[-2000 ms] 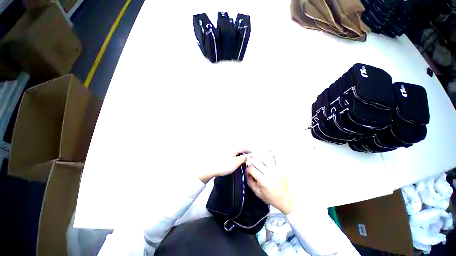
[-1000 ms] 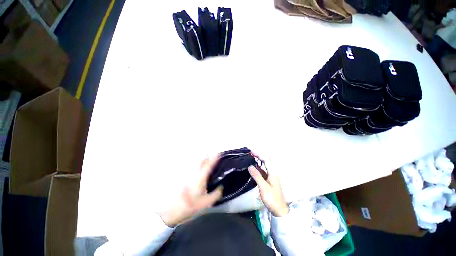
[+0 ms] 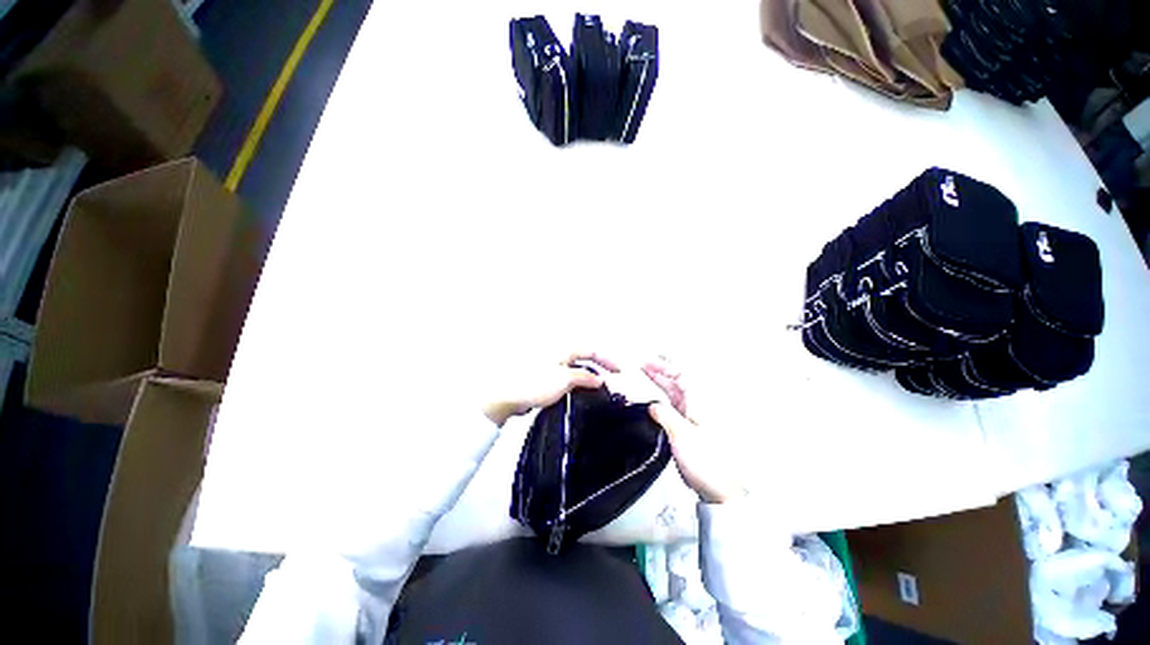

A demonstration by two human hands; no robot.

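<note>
A black zippered bag (image 3: 605,460) lies at the table's near edge in front of me, its mouth partly open between two pale zipper lines. A zipper pull (image 3: 556,539) hangs at its near end. My left hand (image 3: 555,388) grips the bag's far left end. My right hand (image 3: 675,422) holds its far right side, fingers over the rim. The inside is dark, and I cannot tell what it holds.
Plump black bags (image 3: 971,252) are stacked at right; several flatter ones (image 3: 599,82) stand farther up. Brown fabric (image 3: 870,44) lies at the far right. A green crate (image 3: 847,567) and a carton (image 3: 940,573) with white wads are below the edge. Open cartons (image 3: 107,284) stand at left.
The bag was first upright with its zipper line lengthwise, then spread wide open; now its mouth is narrower, with both hands at the far end. The view has also shifted.
</note>
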